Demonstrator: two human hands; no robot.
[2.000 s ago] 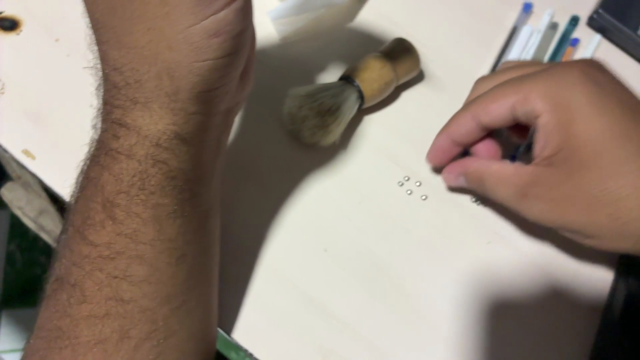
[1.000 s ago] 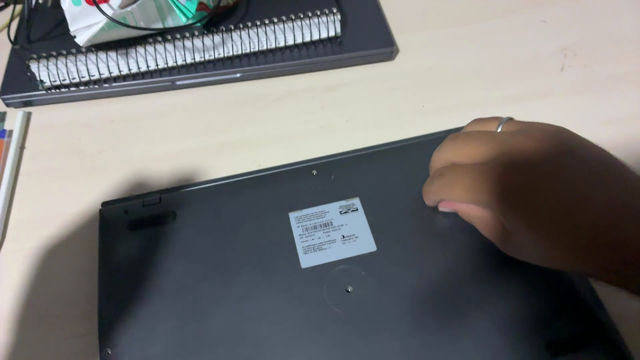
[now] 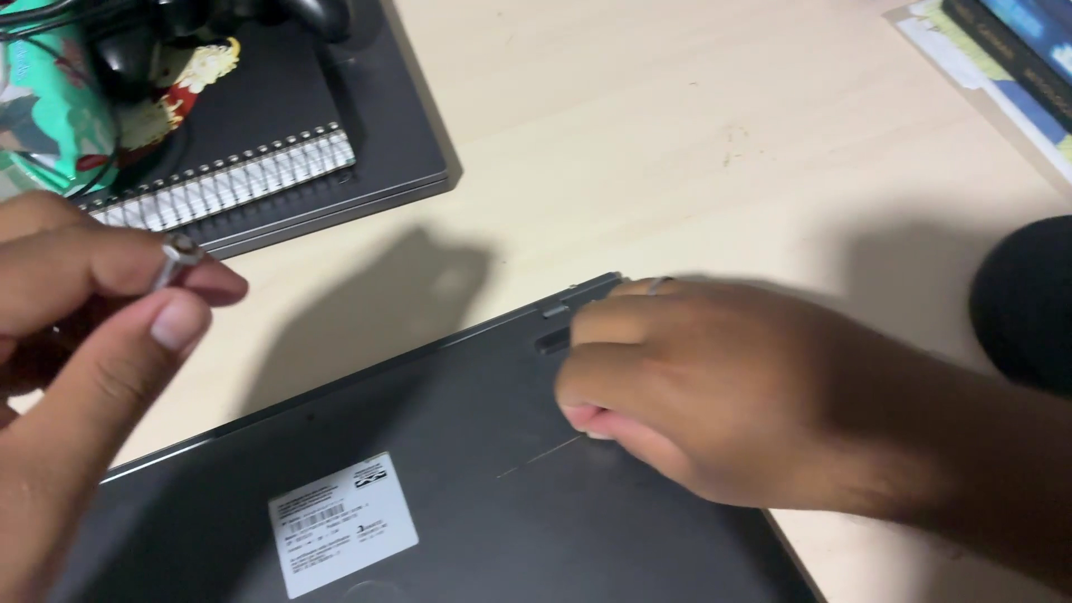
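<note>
The underside of a dark laptop (image 3: 486, 402) faces up at the bottom of the view, with a white printed label (image 3: 343, 526) stuck to it. My left hand (image 3: 100, 335), at the left edge, pinches a small metal driver shaft (image 3: 174, 260) with a hollow-looking tip between thumb and fingers, above the table. My right hand (image 3: 703, 394) wears a ring and rests on the laptop near its far right corner. Its fingertips are drawn together at the black cover; anything between them is hidden. A thin line runs over the cover beside these fingertips.
Behind on the left lies another closed dark laptop (image 3: 402, 159), bearing a spiral notebook (image 3: 251, 180), a green packet (image 3: 63, 109) and a black game controller (image 3: 314, 17) with cables. Books (image 3: 1022, 59) lie at the top right. A dark rounded object (image 3: 1026, 301) stands at the right edge.
The view has swung away from the shaving brush and small screws on the table to the laptop. My left hand has come into view with the metal shaft; my right hand is still at the laptop.
</note>
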